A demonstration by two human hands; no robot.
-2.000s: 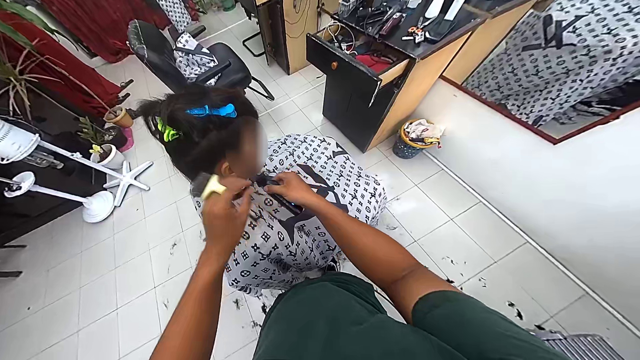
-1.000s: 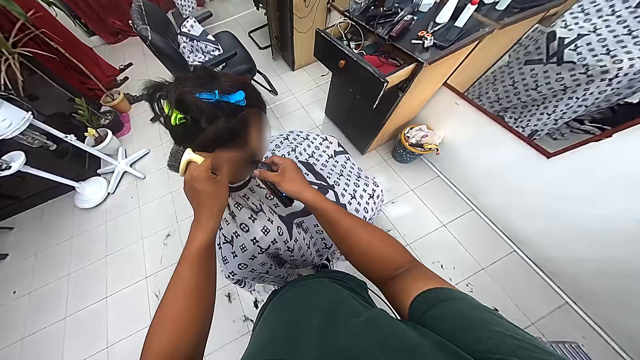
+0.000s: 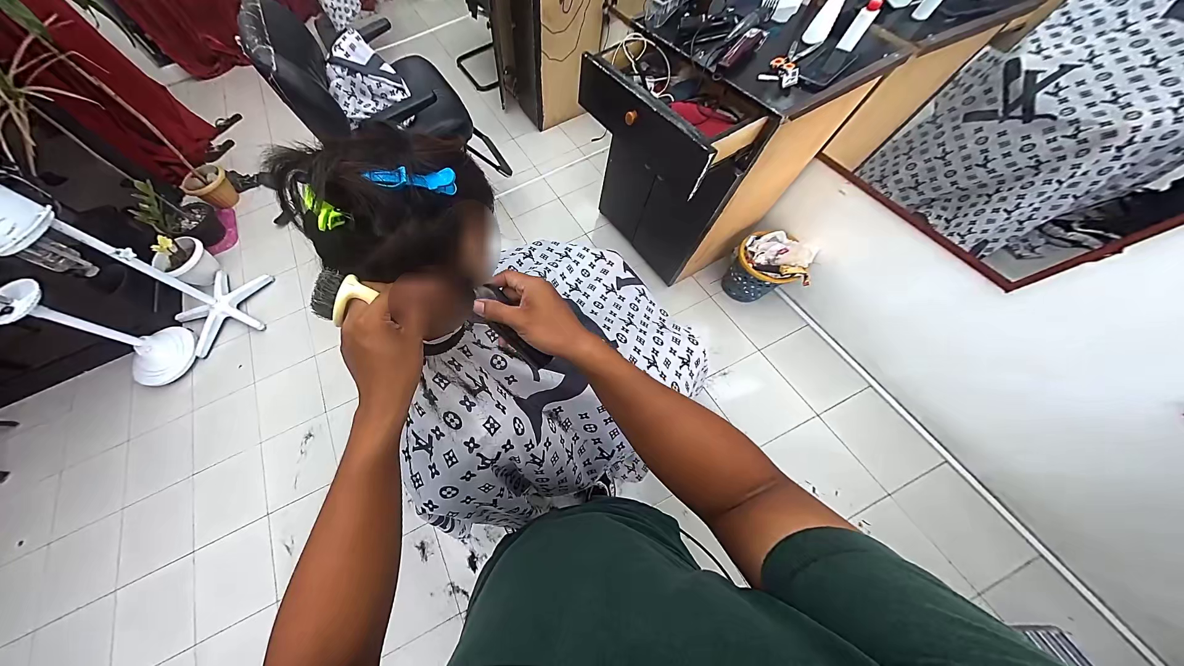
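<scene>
A seated person wears a white barber cape (image 3: 499, 444) with a dark pattern and cut hair on it. Their dark hair is held up by a blue hair clip (image 3: 412, 179) and a green hair clip (image 3: 322, 211). My left hand (image 3: 379, 347), beside the jaw, grips a brush with a cream handle (image 3: 351, 298) and grey bristles. In my right hand (image 3: 536, 314) is a dark hair clipper (image 3: 518, 342), its upper end close to the chin. Whether the clipper touches the skin is unclear.
A black cabinet (image 3: 666, 194) with a drawer (image 3: 647, 106) pulled out stands ahead, tools on its top. Near the wall is a waste basket (image 3: 747, 282). A black chair (image 3: 439, 92) is behind the person; white stands (image 3: 165, 356) and potted plants are at left.
My left hand with the brush has moved left and down relative to the person's head since two seconds ago. My right hand stays near the chin with the clipper.
</scene>
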